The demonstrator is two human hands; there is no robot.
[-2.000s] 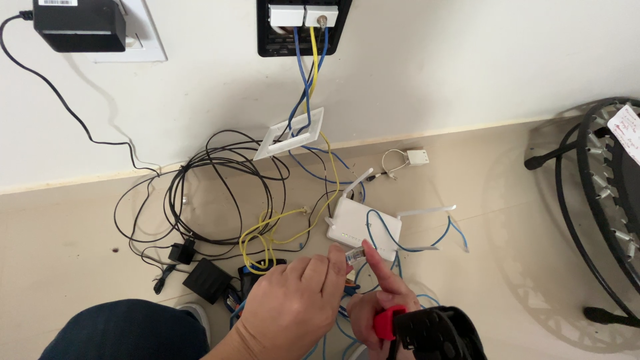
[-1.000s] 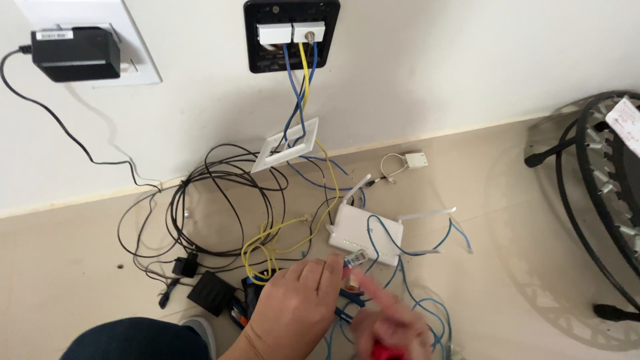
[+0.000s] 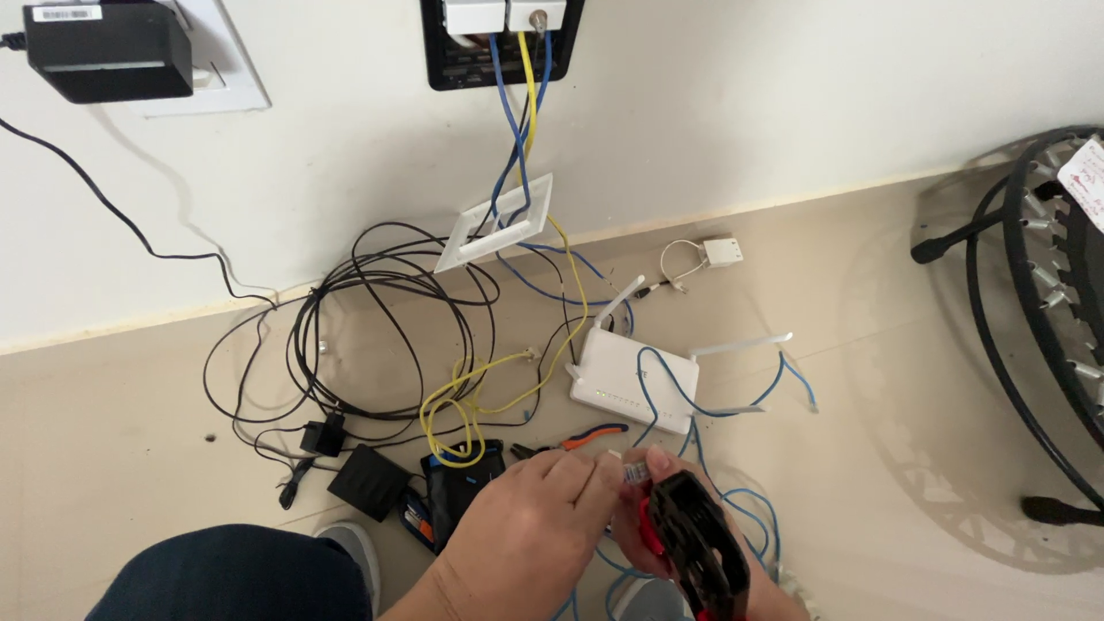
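Observation:
My left hand (image 3: 539,509) pinches something small at its fingertips, mostly covered by the fingers, close to a clear modular plug (image 3: 636,473). The thumb and a finger of my right hand (image 3: 664,517) meet at that plug. A black and red crimping tool (image 3: 700,543) also rests in my right hand, its handles pointing down. Just beyond both hands lies a white router (image 3: 634,379) with raised antennas and small green lights. Blue cable (image 3: 750,496) loops on the floor beside the right hand. Whether a cable enters the plug is hidden by my fingers.
Pliers (image 3: 595,437), a black pouch (image 3: 466,492), a black box (image 3: 369,483), yellow cable (image 3: 448,414) and coiled black cable (image 3: 388,267) lie on the floor. A loose white wall plate (image 3: 500,224) hangs around cables below an open wall box (image 3: 500,78). A mini trampoline (image 3: 1018,259) stands right.
The crimping tool, out of sight a second ago apart from a red part, shows fully in my right hand again. My right fingers have closed in on the plug beside the left fingertips.

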